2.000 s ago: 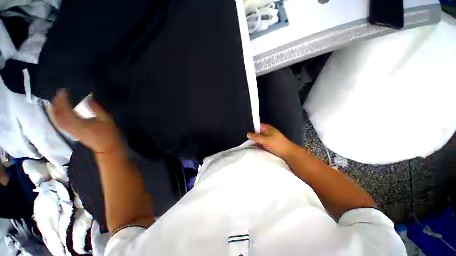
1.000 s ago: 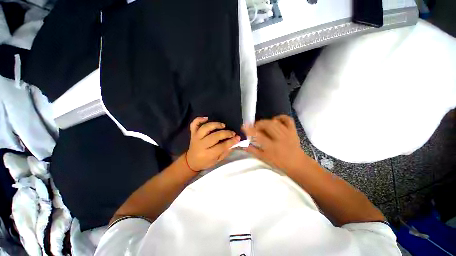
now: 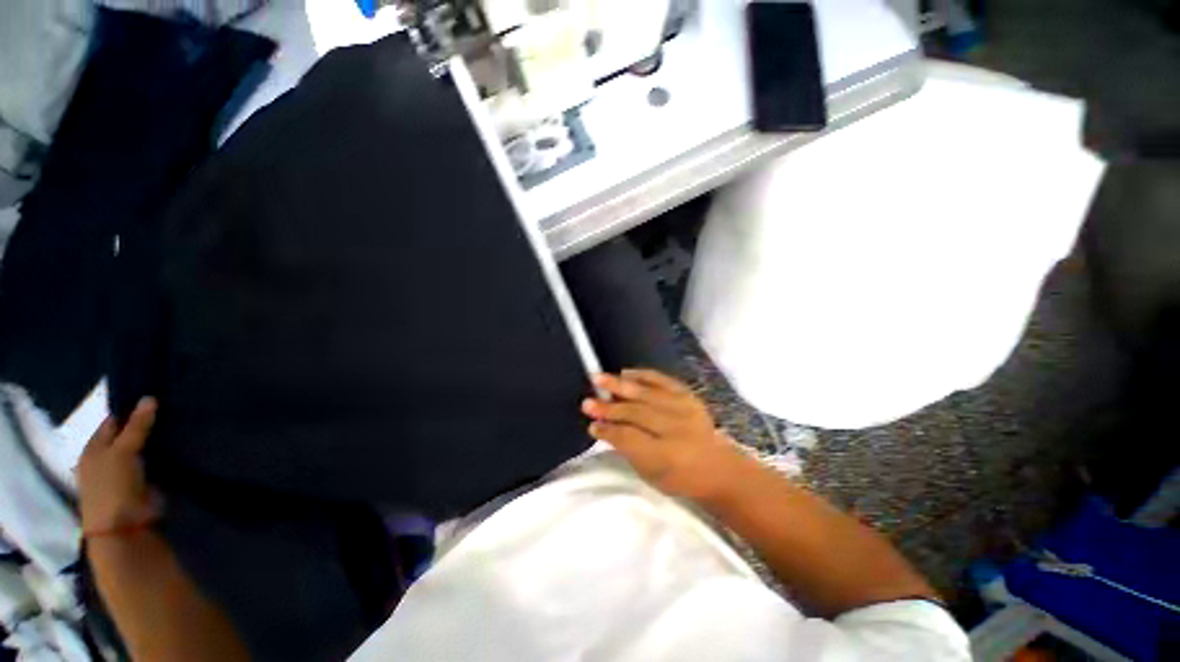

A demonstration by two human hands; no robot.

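Note:
A large black fabric panel (image 3: 349, 285) lies over the table's front edge and my lap. A narrow white fabric edge (image 3: 546, 259) runs along its right side, up to the needle area of the overlock machine (image 3: 485, 58) at the top. My right hand (image 3: 654, 424) pinches the panel's near right corner at the white edge. My left hand (image 3: 119, 472) is at the panel's left edge, thumb and fingers on the cloth; whether it grips the cloth is hard to tell.
A black phone (image 3: 786, 67) lies on the white machine table (image 3: 634, 204). A big white panel pile (image 3: 893, 259) is at right. Dark panels (image 3: 117, 194) lie at far left, with grey-white cut pieces below. A blue item (image 3: 1100, 569) is at lower right above the speckled floor.
My left hand has moved from beside my right hand to the panel's far left edge. The panel now lies spread and slanted. The view has shifted, showing more of the machine.

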